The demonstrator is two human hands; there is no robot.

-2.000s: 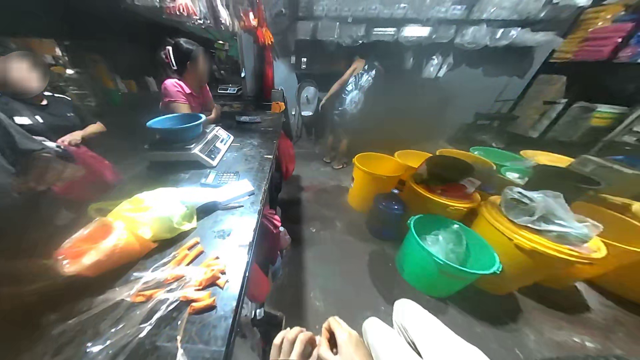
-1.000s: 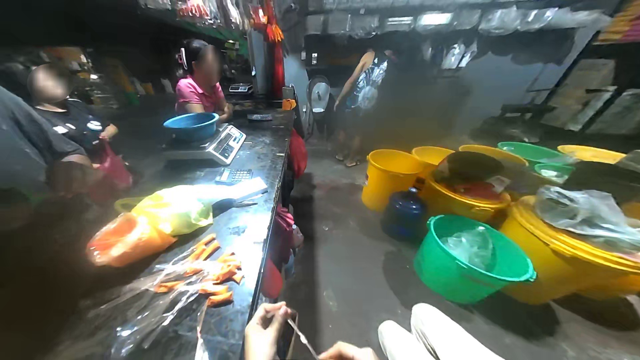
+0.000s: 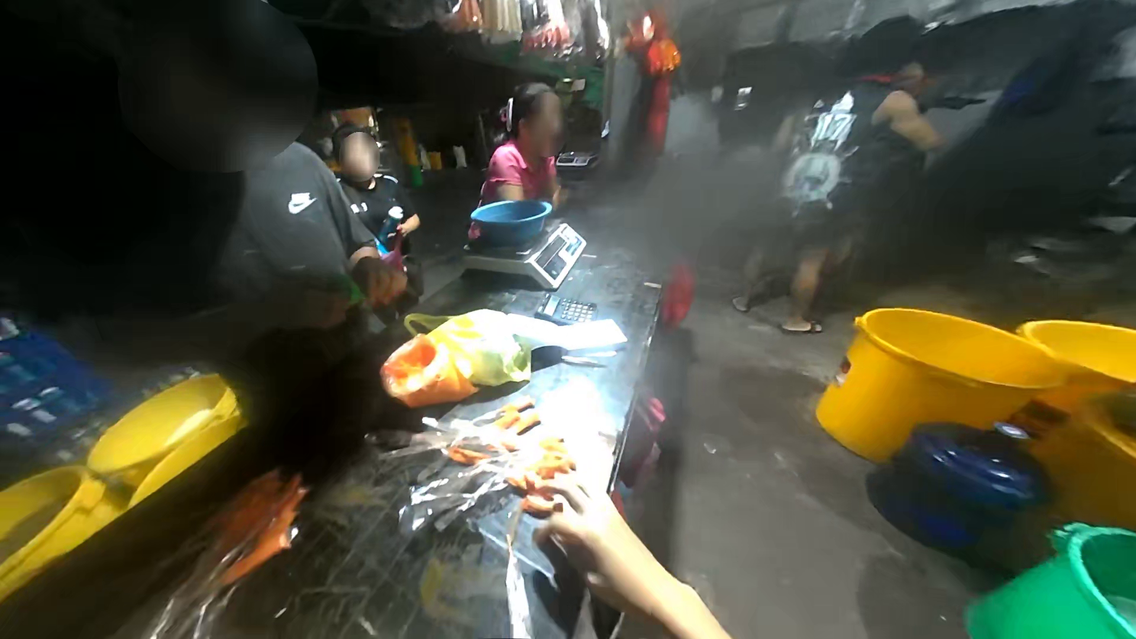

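My right hand reaches in from the lower right, over the dark tabletop. Its fingertips are at the nearest of several small orange pieces; whether they grip one is unclear. Clear plastic strips or bags trail from these pieces to the left and toward me. My left hand is out of view. Beyond the pieces lie an orange plastic bag and a yellow-green plastic bag, touching. Another orange item with clear plastic lies at the table's left side, blurred.
Farther along stand a calculator and a scale bearing a blue basin. A person in grey is at the left side; others stand behind. Yellow tubs, a blue water jug and a green tub stand on the right.
Both hands were together at the table's near edge; now one reaches to the orange pieces and the other is out of view. The view has swung left.
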